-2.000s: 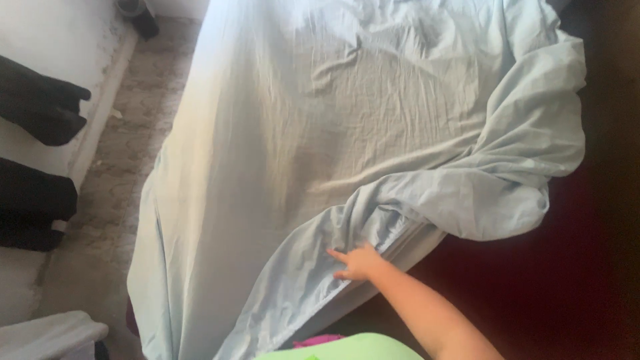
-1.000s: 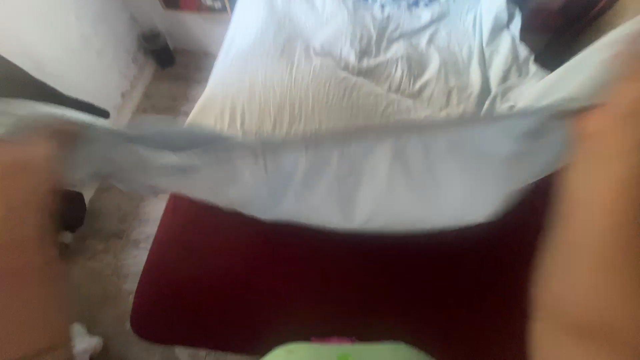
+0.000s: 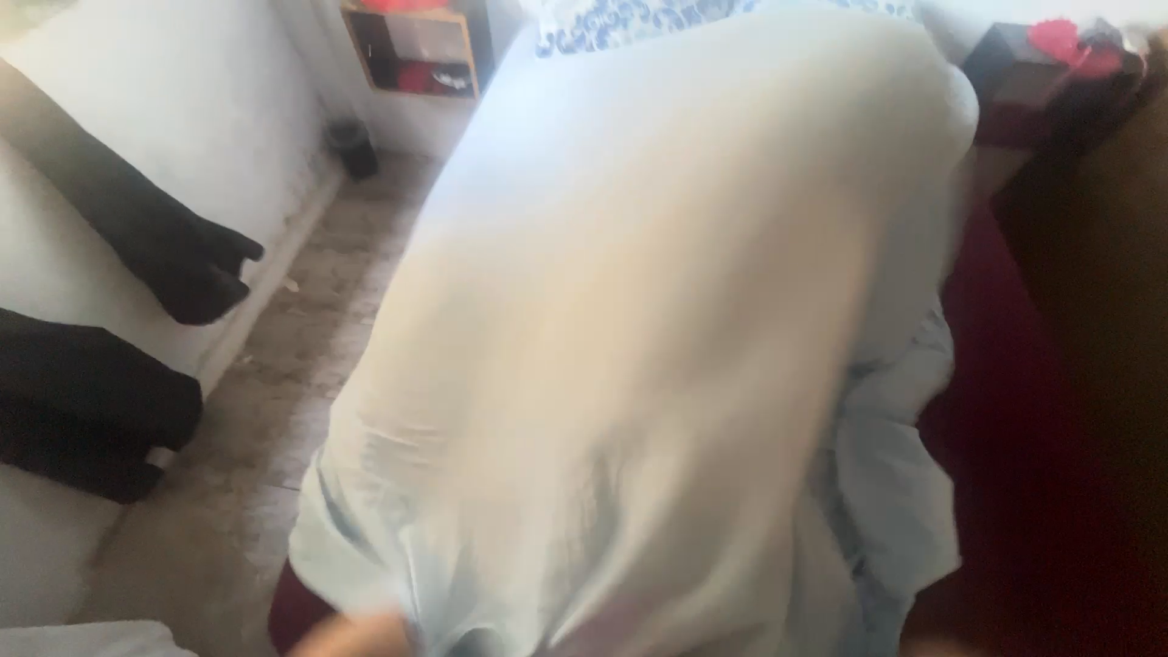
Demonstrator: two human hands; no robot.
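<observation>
A pale blue bed sheet (image 3: 584, 347) spreads over the bed, billowed along its far part and creased near me. My left hand (image 3: 356, 634) shows blurred at the bottom edge, against the sheet's near left corner; its fingers are mostly cut off. Only a blurred sliver of my right hand (image 3: 944, 646) shows at the bottom right, just beyond the sheet's edge. Bunched folds of the sheet hang along the right side, over a dark red bed base (image 3: 995, 438). At the head end lies a pillow with a blue pattern (image 3: 620, 23).
Dark garments (image 3: 82, 401) hang at the left wall. A small shelf unit (image 3: 420, 50) and a dark bin (image 3: 351, 146) stand at the far left, beyond the strip of floor (image 3: 265, 438). A dark box-shaped piece (image 3: 1013, 68) with red things is at the far right.
The sheet, raised between both hands one second ago with the dark red surface bare below it, now covers most of that surface. Both hands have moved down to the bottom of the view.
</observation>
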